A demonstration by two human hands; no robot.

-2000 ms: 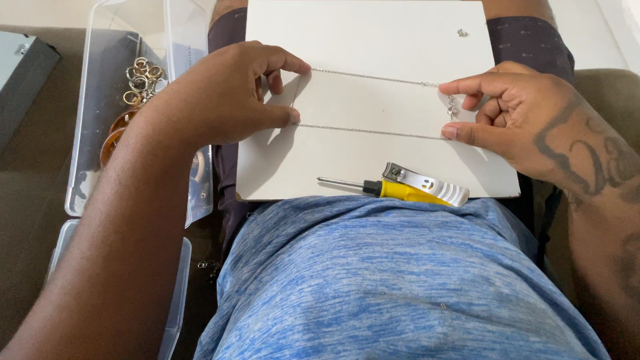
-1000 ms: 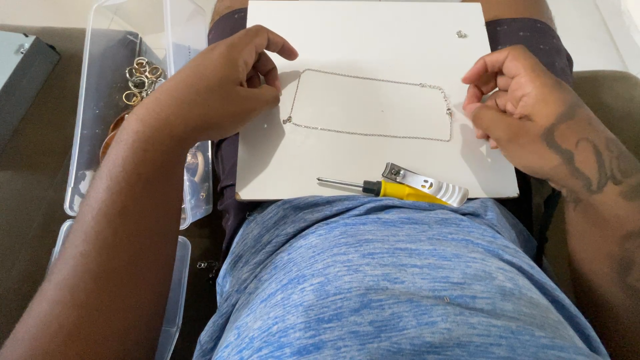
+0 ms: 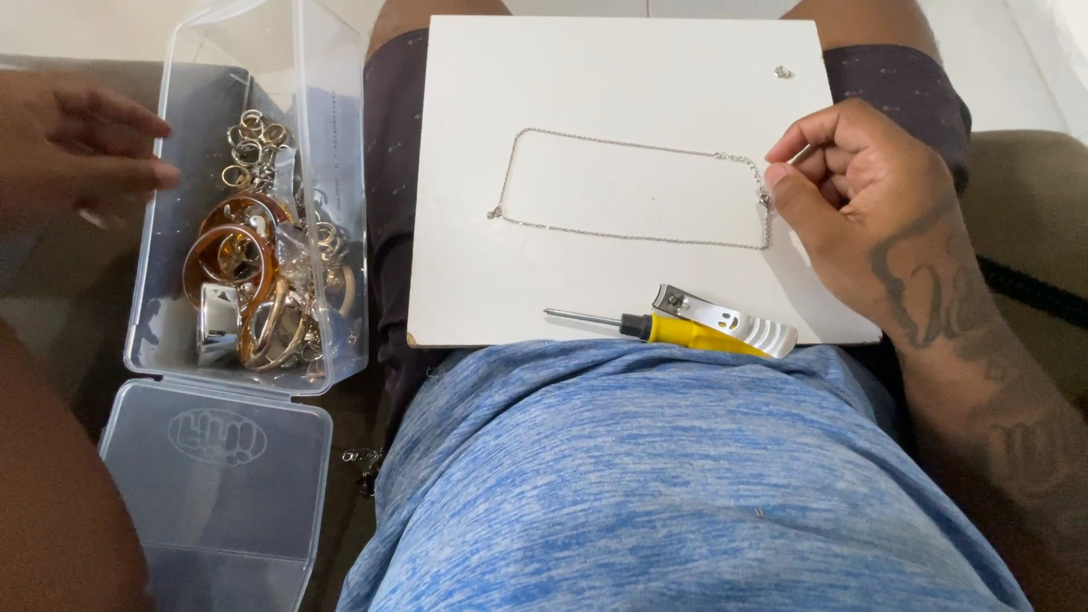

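Note:
A thin silver-coloured chain necklace [image 3: 612, 237] lies in a rough rectangle on a white board [image 3: 612, 297] across the lap. Its small pendant [image 3: 495, 213] rests at the left corner, its clasp and extender links on the right. Beside those links is my right hand [image 3: 858, 178], thumb and forefinger close together; whether they pinch anything is unclear. My left hand [image 3: 110, 136], slightly blurred and empty, hovers at the left rim of a clear plastic box [image 3: 327, 170]. Near the board's front edge, nail clippers [image 3: 722, 319] lie over a yellow-handled screwdriver [image 3: 663, 329].
Inside the box are several rings [image 3: 246, 153], brown bangles [image 3: 229, 263] and a silver-coloured cuff [image 3: 218, 319]. Its lid [image 3: 212, 510] hangs toward me. A small metal piece [image 3: 784, 73] sits at the board's far right; another chain [image 3: 364, 459] lies beside my shirt.
Both hands held the necklace's ends two seconds ago and then let go. My left hand has since moved left, off the board to the box's outer side. My right hand is nearer the extender links.

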